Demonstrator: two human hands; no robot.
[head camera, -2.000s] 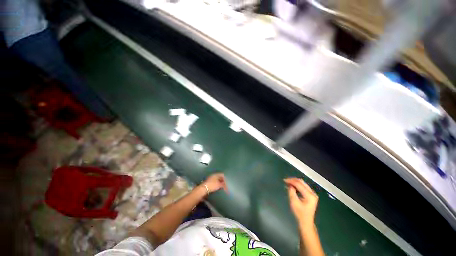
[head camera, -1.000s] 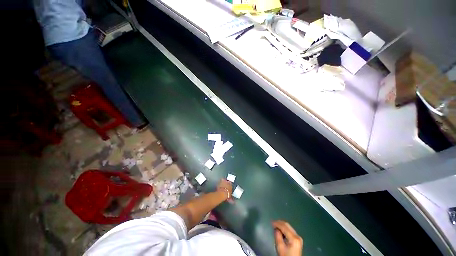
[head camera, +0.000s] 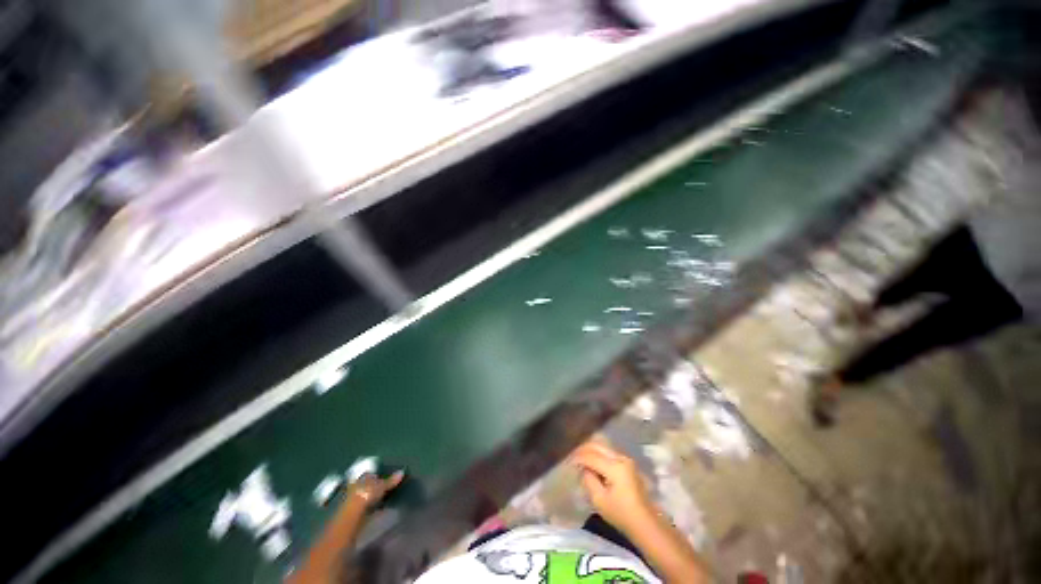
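Observation:
The picture is blurred. My left hand (head camera: 371, 488) is low over the green conveyor belt (head camera: 457, 365), right beside small white cards (head camera: 257, 510); whether it holds one is unclear. A finger points to the right. My right hand (head camera: 611, 477) is beyond the belt's near edge, above the littered floor, its fingers loosely bent and nothing visible in it. More small white pieces (head camera: 696, 262) are scattered farther right on the belt. One white piece (head camera: 331, 379) lies by the pale metal edge.
A pale metal edge (head camera: 514, 251) runs along the belt, with a dark strip behind it. A slanted pale bar (head camera: 365, 257) crosses to this edge. The cluttered white workbench (head camera: 343, 126) is above. A dark shape (head camera: 942, 302) is over the scrap-littered floor (head camera: 788, 434) at the right.
The view has swung right along the belt. The card cluster is now at lower left; the red stools and the other person have left the picture. My right hand is now over the floor side.

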